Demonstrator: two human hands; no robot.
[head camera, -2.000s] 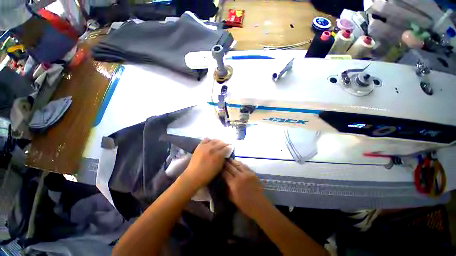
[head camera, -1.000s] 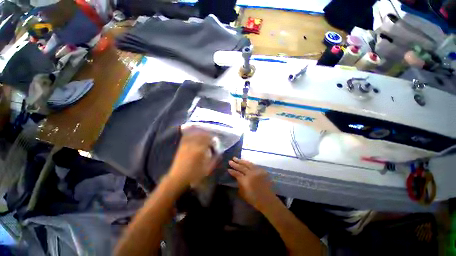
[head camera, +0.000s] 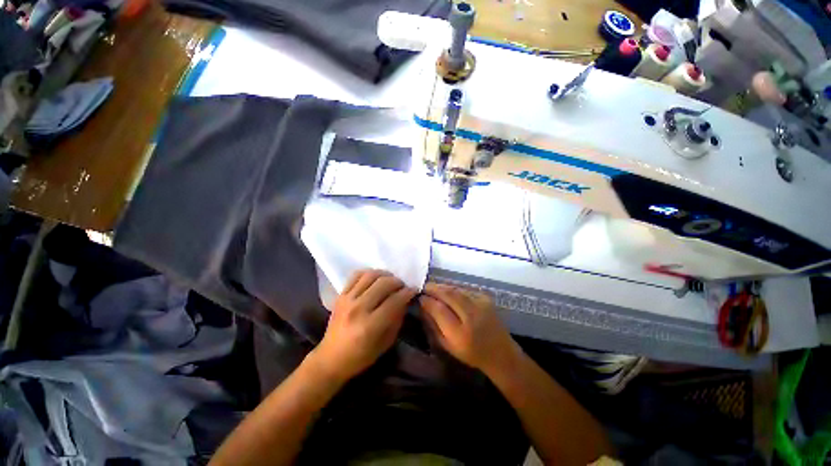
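Observation:
A dark grey garment panel (head camera: 205, 173) lies spread left of the needle. On it is a white pocket piece (head camera: 369, 241) with a dark grey band near its top. The presser foot and needle (head camera: 458, 189) are at the panel's upper right edge. My left hand (head camera: 366, 319) rests on the white piece's lower edge with bent fingers. My right hand (head camera: 460, 320) pinches the edge at the lower right corner. Both hands' fingertips meet there, below the needle.
The white sewing machine head (head camera: 583, 155) extends right. A folded dark grey stack (head camera: 337, 32) lies behind. A pale folded piece (head camera: 549, 223) lies under the arm. Red and yellow loops (head camera: 745, 320) are at the right, thread cones (head camera: 656, 62) behind, and folded cloth (head camera: 71, 107) at left.
The panel now lies flatter, its white piece spread toward me. My left hand has moved down beside my right hand, and their fingertips now meet at the edge. The camera view has shifted.

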